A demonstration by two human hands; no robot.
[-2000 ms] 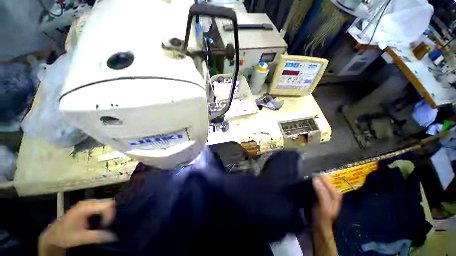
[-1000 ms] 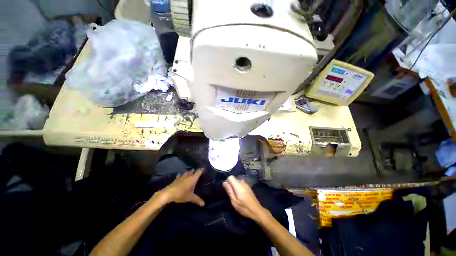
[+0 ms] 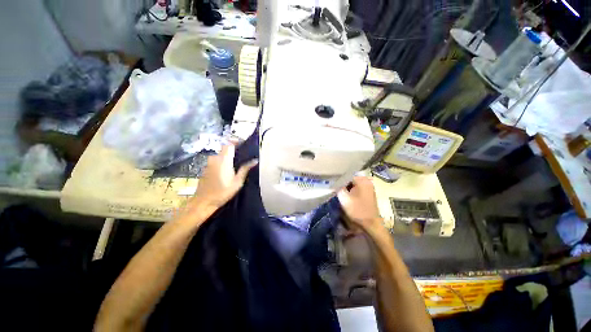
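Note:
The dark garment (image 3: 246,259) stretches from my lap up under the cream JUKI machine head (image 3: 317,139). My left hand (image 3: 220,176) holds the garment at the left side of the head, where a dark strip of cloth rises beside it. My right hand (image 3: 360,200) is closed on the garment's edge at the right side of the head. A paler part of the cloth shows below the head, blurred. The needle area is hidden behind the head and cloth.
A crumpled clear plastic bag (image 3: 170,117) and a blue-capped bottle (image 3: 221,65) stand left of the ribbed handwheel (image 3: 249,74). The control panel (image 3: 424,148) is to the right on the machine table (image 3: 116,191). Dark garments (image 3: 505,311) lie on an orange-yellow sheet (image 3: 460,293) at lower right.
Both hands have moved up and apart, from the cloth below the head to either side of it. The garment is now drawn up around the head.

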